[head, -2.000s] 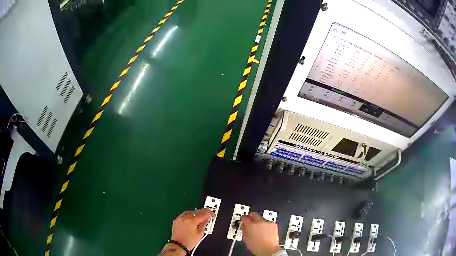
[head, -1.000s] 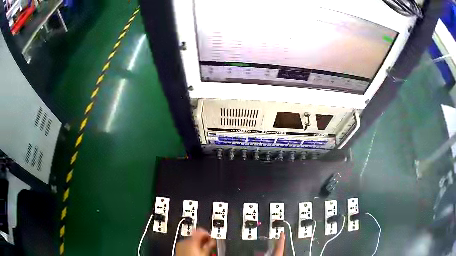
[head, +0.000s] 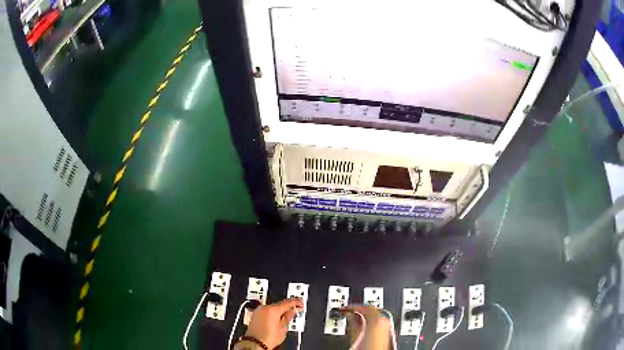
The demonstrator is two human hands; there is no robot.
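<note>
Eight white socket plates stand in a row on the black shelf [head: 274, 249]. Black power adapters sit on several of them, such as the leftmost adapter [head: 215, 298], with thin cords looping down. My left hand [head: 268, 325] pinches the end of a white cord [head: 299, 336] at the third socket plate [head: 296, 323] from the left; its fingers hide the adapter there. My right hand [head: 371, 328] has its fingertips at the black adapter [head: 336, 313] on the fourth plate, pinching a pale cord [head: 360, 331] beside it, and partly covers the fifth plate.
A loose black adapter [head: 448, 265] lies at the shelf's back right. Behind the shelf stand a beige rack unit [head: 328, 168] with a row of connectors and a monitor [head: 383, 65] with green marks. The green floor [head: 164, 225] and yellow-black tape [head: 116, 181] lie left.
The view has swung right, showing the whole socket row. My hands have moved from the first two plates to the third and fourth. Green marks have appeared on the monitor.
</note>
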